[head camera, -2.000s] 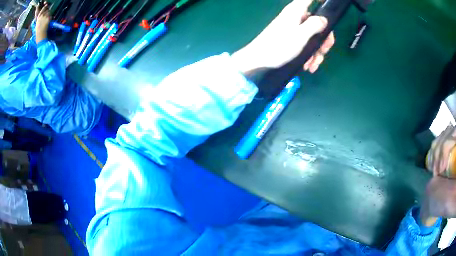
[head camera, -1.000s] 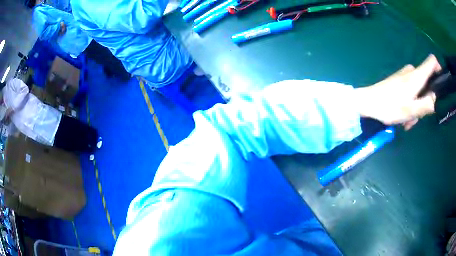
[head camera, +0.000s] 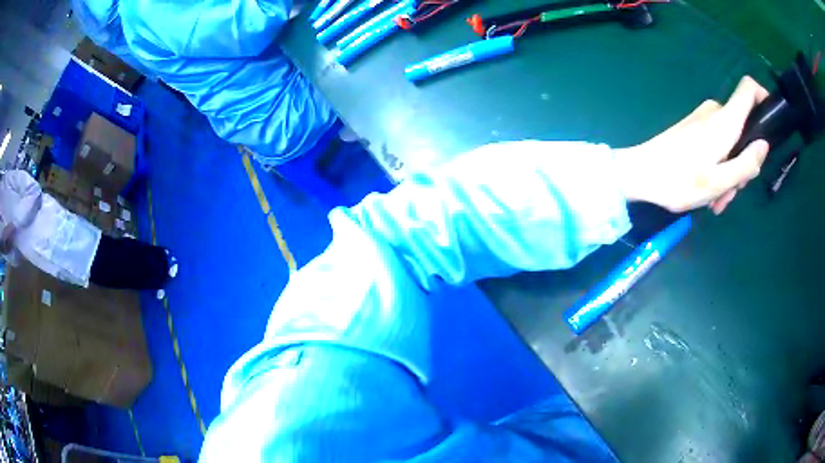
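Note:
My left hand (head camera: 715, 167) grips a black plastic housing (head camera: 767, 125) near the right side, with its wide end past the fingers and a bit of red wire beyond. A bright blue battery pack (head camera: 629, 274) with white print lies on the bench just below the wrist. A short dark part with a light mark (head camera: 783, 174) lies right of the hand. A dim brownish shape at the lower right edge may be my right hand (head camera: 818, 434); it is cut off, and what it holds cannot be told.
More blue packs (head camera: 459, 59) and a dark housing with a green board (head camera: 565, 14) lie at the bench's far side. A person in a blue coat (head camera: 213, 72) is at the upper left. Another person (head camera: 68, 231) and cardboard boxes (head camera: 77, 335) stand beyond the blue floor.
The view has swung left, so the bench and left hand sit further right. The left hand still grips the housing. The orange-yellow tool at the right edge is out of clear view.

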